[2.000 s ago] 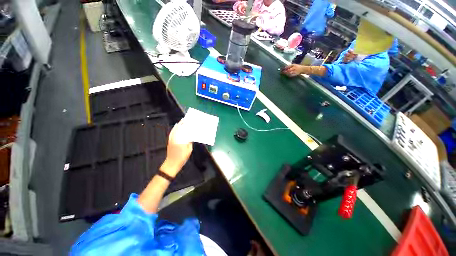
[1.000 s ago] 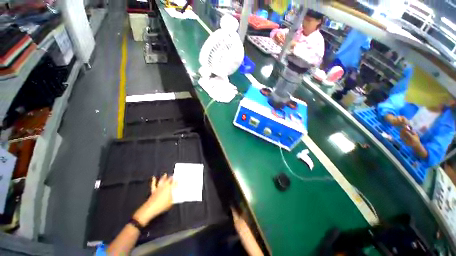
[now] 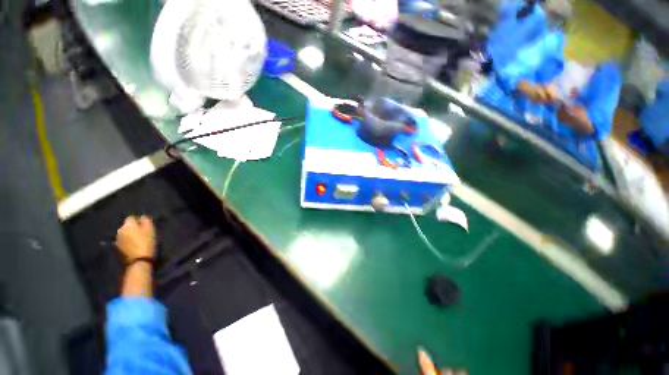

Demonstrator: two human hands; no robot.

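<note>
My left hand [image 3: 137,238] is over the far part of the black compartment tray [image 3: 198,293], below the bench edge. Its fingers are curled and blurred, so I cannot tell whether it holds anything. A white paper slip [image 3: 257,343] lies on the tray, apart from my hand. A round black part [image 3: 442,291] stands on the green bench. My right hand [image 3: 434,363] shows only as fingers at the bottom edge, below the round part; the rest is cut off.
A blue control box [image 3: 378,183] with a dark-clear cylinder stands on the bench, its thin cable trailing right. A white fan [image 3: 211,51] stands far left. A dark blurred shape [image 3: 601,344] fills the bottom right corner. A person's hands [image 3: 554,102] show across the line.
My left hand had the paper slip; it has let go and moved farther along the tray. My right hand's fingers now show over the bench. The view has turned and come closer to the blue box.
</note>
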